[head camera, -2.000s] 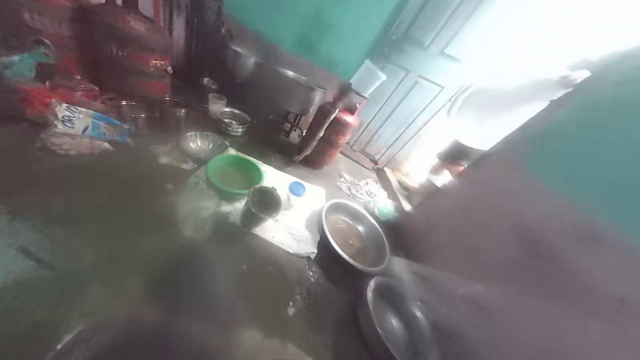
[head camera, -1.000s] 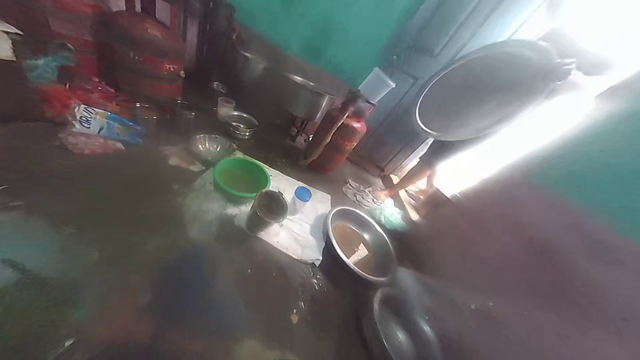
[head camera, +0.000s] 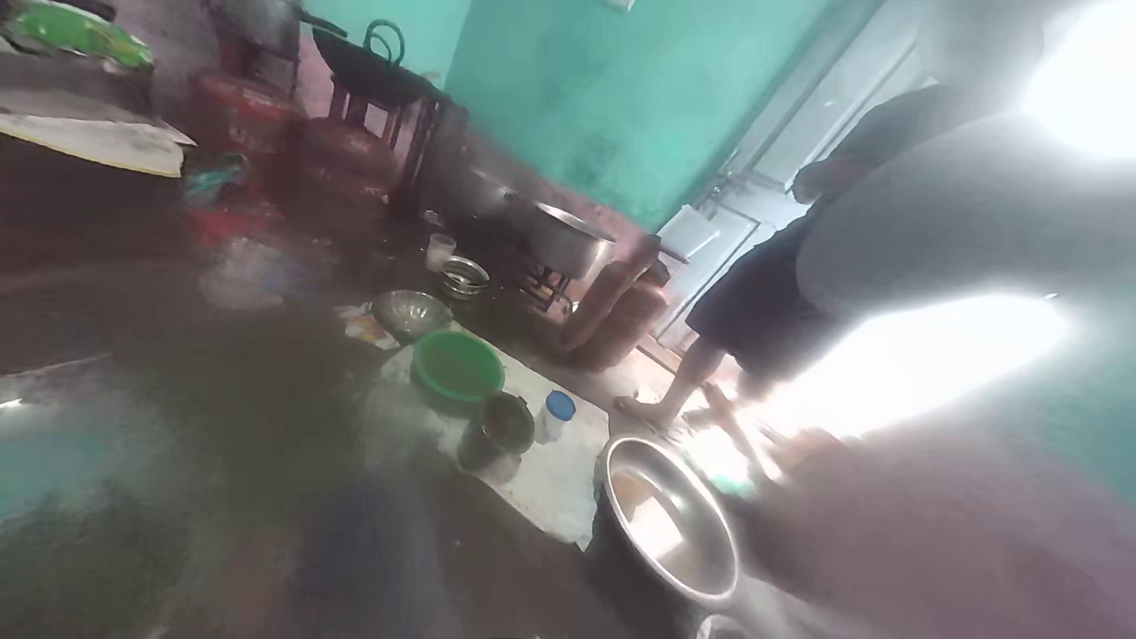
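Note:
Neither my left hand nor my right hand is in the picture. On a white sheet (head camera: 568, 479) on the floor stand a green plastic basin (head camera: 459, 366), a dark container (head camera: 504, 428) and a jar with a blue lid (head camera: 560, 406). A steel bowl (head camera: 412, 314) sits just beyond the green basin. At the sheet's right end is a wide metal basin (head camera: 672, 524) with liquid in it. The rim of another metal vessel (head camera: 723, 627) shows at the bottom edge.
Another person (head camera: 763, 293) stands in the bright doorway with a large pale round vessel (head camera: 941, 213). A red gas cylinder (head camera: 621, 324) and a big metal pot (head camera: 571, 241) on a burner stand by the wall. A black pan (head camera: 377, 71) is at upper left.
The person in the doorway has come further into view with the large round vessel, of whom only an arm and a leg showed before. The view has shifted.

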